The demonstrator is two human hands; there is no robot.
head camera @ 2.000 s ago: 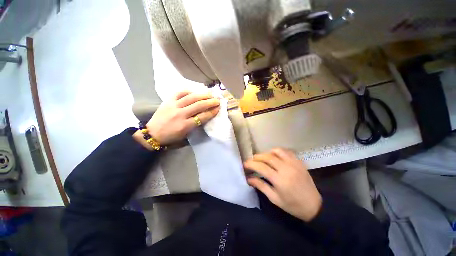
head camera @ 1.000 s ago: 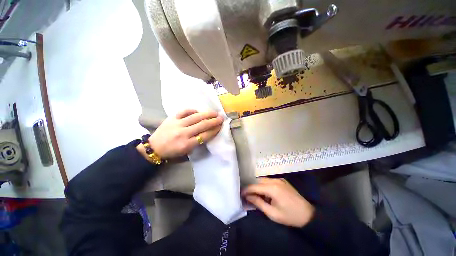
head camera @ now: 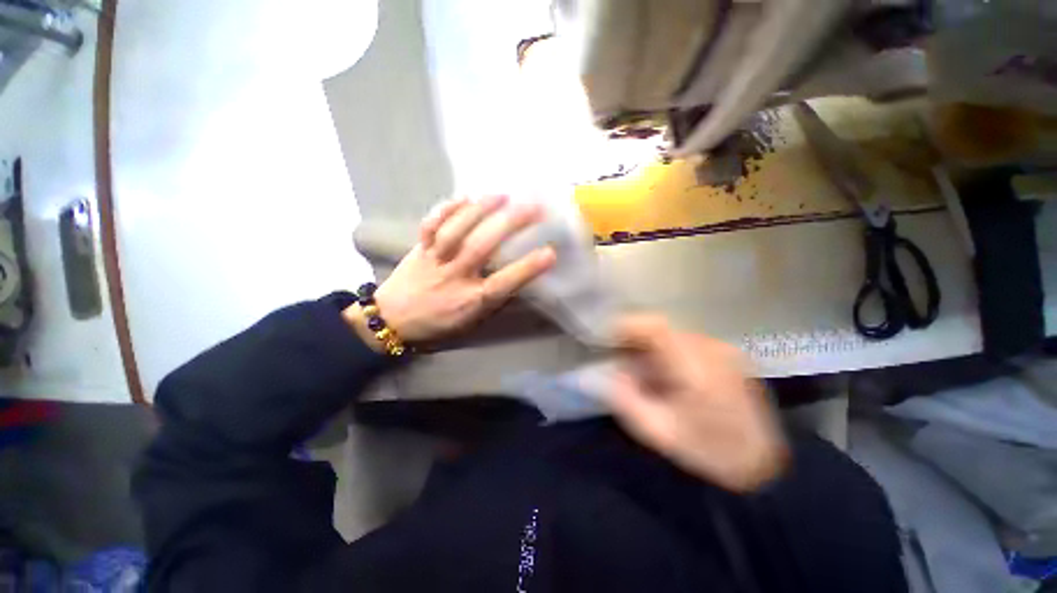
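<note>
A grey-beige panel [head camera: 388,139] lies on the table left of the machine head. Bright white pocketing [head camera: 493,127] lies over it and runs down under my left hand. My left hand [head camera: 475,264] rests on the cloth with its fingers spread, in front of the machine head. My right hand [head camera: 695,400] is blurred and holds the near end of the cloth between thumb and fingers at the table's front edge. The machine head [head camera: 695,58] is blurred; the needle area is lost in glare.
Black-handled scissors [head camera: 893,278] lie right of the needle area, across the yellow-brown machine bed [head camera: 649,203]. A printed ruler [head camera: 811,344] runs along the table's front edge. Grey cloth [head camera: 985,452] is heaped at lower right. A brown edging strip [head camera: 110,232] is at left.
My right hand has moved up and right, and the white cloth's near end is now folded and crumpled. My left hand's fingers have spread. The view has shifted, and the machine head appears further right.
</note>
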